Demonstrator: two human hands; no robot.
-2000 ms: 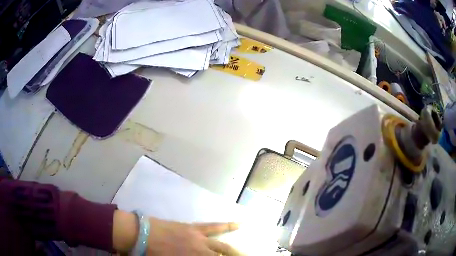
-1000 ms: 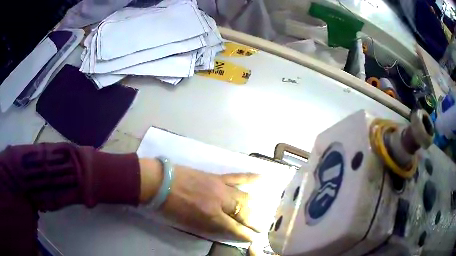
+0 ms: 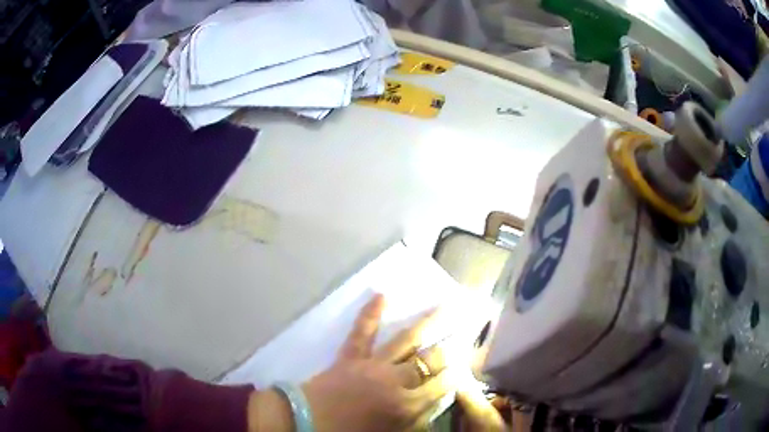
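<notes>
A white panel (image 3: pixel 325 325) lies slantwise on the table, its right end in the bright glare beside the sewing machine head (image 3: pixel 603 278). My left hand (image 3: pixel 371 384) lies flat on the panel with its fingers spread, pointing toward the needle area. It wears a ring and a pale bracelet. Fingers of my right hand (image 3: pixel 479 413) show at the bottom edge below the machine head, blurred and cut off; their grip cannot be told. The needle and presser foot are hidden by glare and the head.
A dark purple panel (image 3: pixel 173 160) lies at left. A fanned white stack (image 3: pixel 278 51) is at the far edge, beside yellow labels (image 3: pixel 409 99). A smaller white and purple pile (image 3: pixel 72 114) is far left. A metal loop (image 3: pixel 503 226) stands by the machine head.
The white panel has turned, its far corner now pointing up and right. My left hand has moved down and right, fingers more spread. Fingers of my right hand show more at the bottom edge.
</notes>
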